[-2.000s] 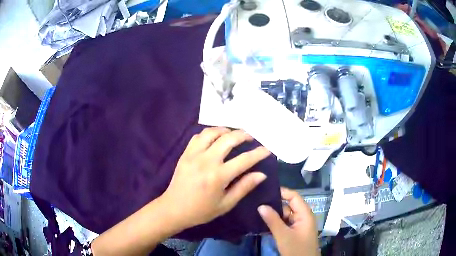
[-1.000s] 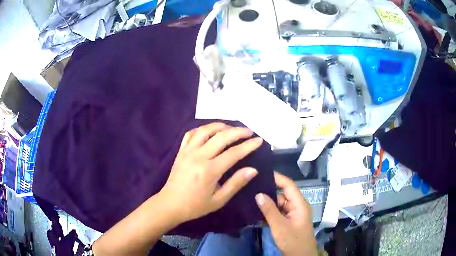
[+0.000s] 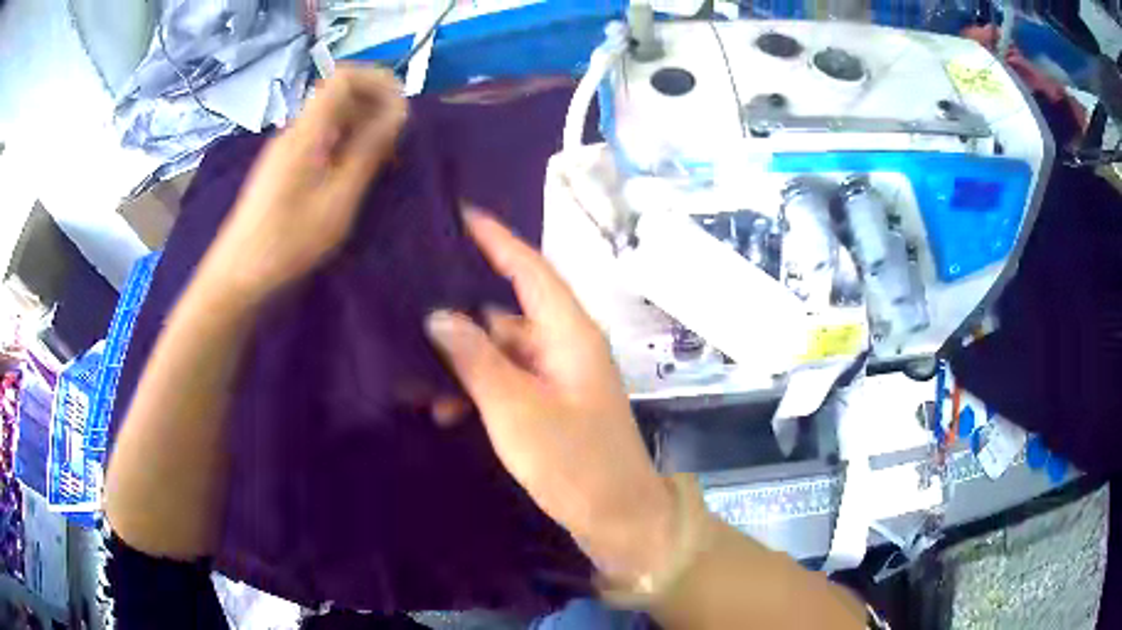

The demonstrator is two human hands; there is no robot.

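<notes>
The dark purple cloth (image 3: 357, 480) hangs over the table left of the machine and down towards the lap. My left hand (image 3: 322, 172) is raised at the upper left, blurred, its fingers closed on the cloth's upper part. My right hand (image 3: 541, 382) is over the middle of the cloth, thumb and fingers around a fold of it; the exact grip is blurred. The white overlock machine (image 3: 689, 123) stands to the right, its front guard (image 3: 726, 286) slanting over the needle area. No cloth lies at the machine's front plate.
More purple cloth (image 3: 1046, 332) lies right of the machine. A white strip (image 3: 851, 492) hangs at the machine's right front. A marked ruler strip (image 3: 769, 502) runs along the table front. A blue crate (image 3: 76, 431) is at the left, grey crumpled scraps (image 3: 215, 74) behind.
My left hand has moved up and left, lifting cloth. My right hand has moved left and up from the table front onto the cloth. The cloth edge has come away from the machine front.
</notes>
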